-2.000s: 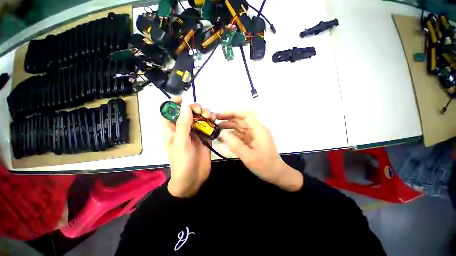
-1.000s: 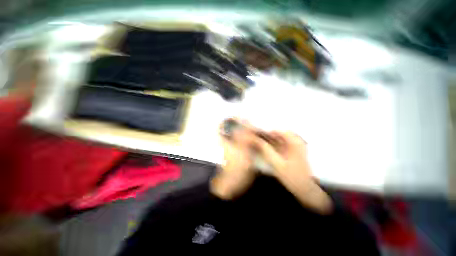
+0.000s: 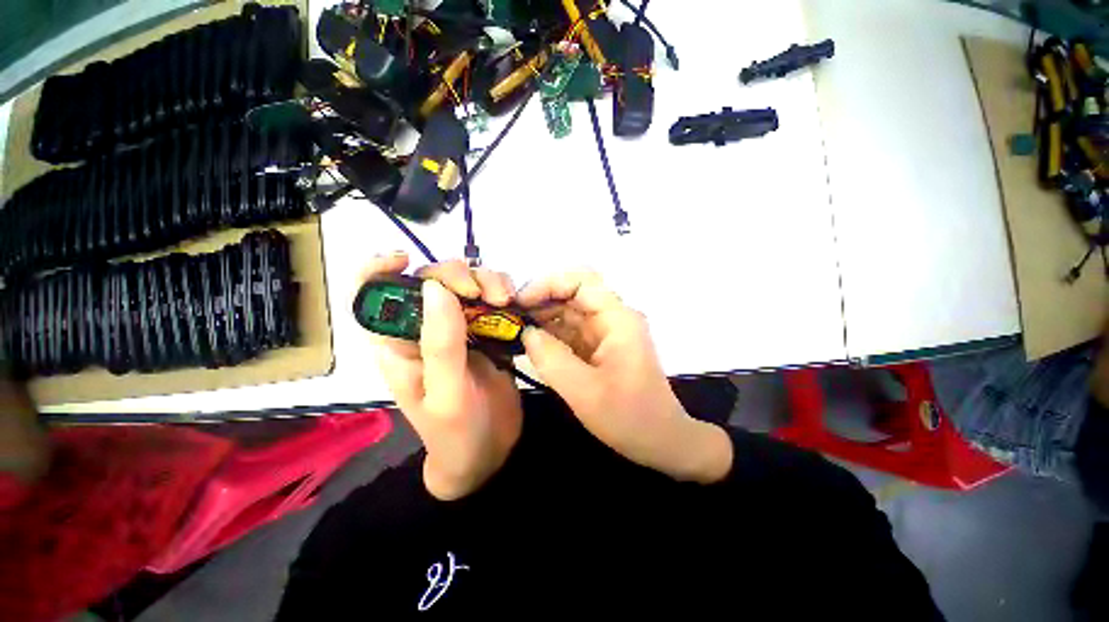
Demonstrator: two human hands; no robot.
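Observation:
An open black case [image 3: 361,318] lies across both hands just above the bench's front edge. A green circuit board [image 3: 392,310] shows at its left end and a yellow battery [image 3: 495,326] at its right end. My left hand [image 3: 452,377] grips the case, with the thumb across its middle. My right hand [image 3: 608,365] holds its right end between thumb and fingers; the fingertips partly hide that end. A black lead [image 3: 530,380] hangs below the case between the hands.
Rows of black cases or covers [image 3: 152,304] lie on cardboard [image 3: 319,292] at left. A pile of open units [image 3: 426,170] with cables is at top centre. Two black covers [image 3: 724,125] lie right of it. More open units [image 3: 1070,134] lie far right. Red chairs stand below the bench.
Since two seconds ago, the case in my hands has turned nearer to level, and its circuit-board end sits lower and further left. My right fingers have closed onto the battery end.

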